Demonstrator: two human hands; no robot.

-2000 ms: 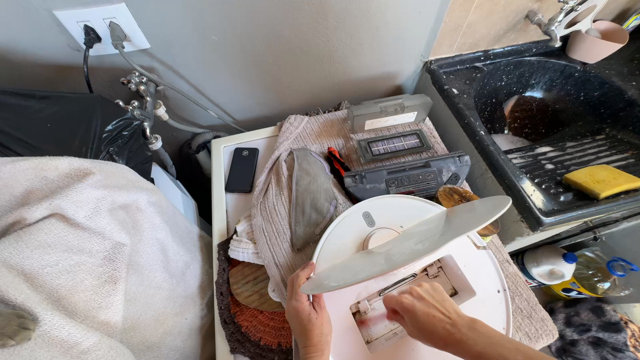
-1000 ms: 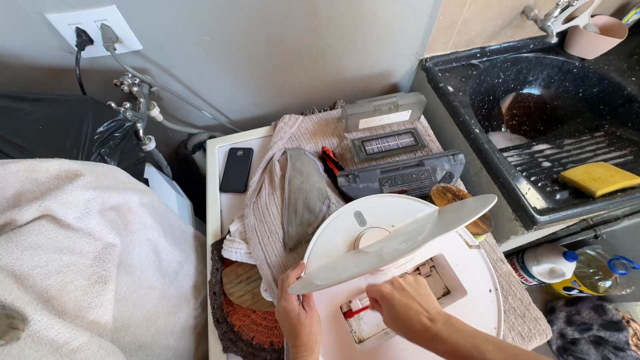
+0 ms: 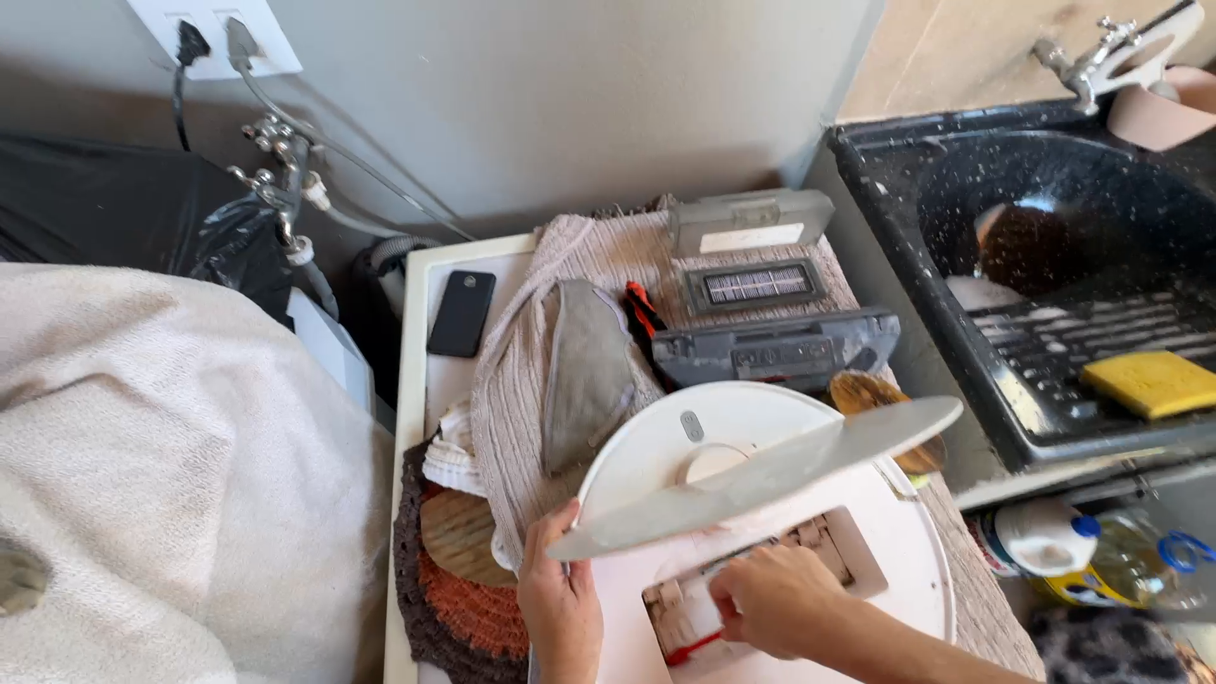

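Note:
A white robot vacuum cleaner (image 3: 912, 551) lies on a ribbed towel, its hinged lid (image 3: 817, 456) raised and its inner bay (image 3: 845, 541) exposed. At the left edge of the vacuum and lid is my left hand (image 3: 562, 598), fingers bent around the rim. Inside the bay works my right hand (image 3: 774, 594), its fingers closed on a small red tool (image 3: 695, 649) whose end touches the bay's lower left part. Behind the vacuum lie a grey dustbin part (image 3: 779, 347), a framed filter (image 3: 755, 285), a translucent cover (image 3: 750, 223) and a grey mop cloth (image 3: 589, 380).
A black phone (image 3: 462, 313) lies at the back left of the white surface. A wooden disc (image 3: 465, 537) rests on a crocheted mat (image 3: 475, 608). To the right stands a black sink (image 3: 1016, 418) with a yellow sponge (image 3: 1151, 383); bottles (image 3: 1045, 537) stand below it.
Two seconds ago my right hand was over the bay with no red tool visible; the red tool now shows at its fingers. My left hand stays at the rim.

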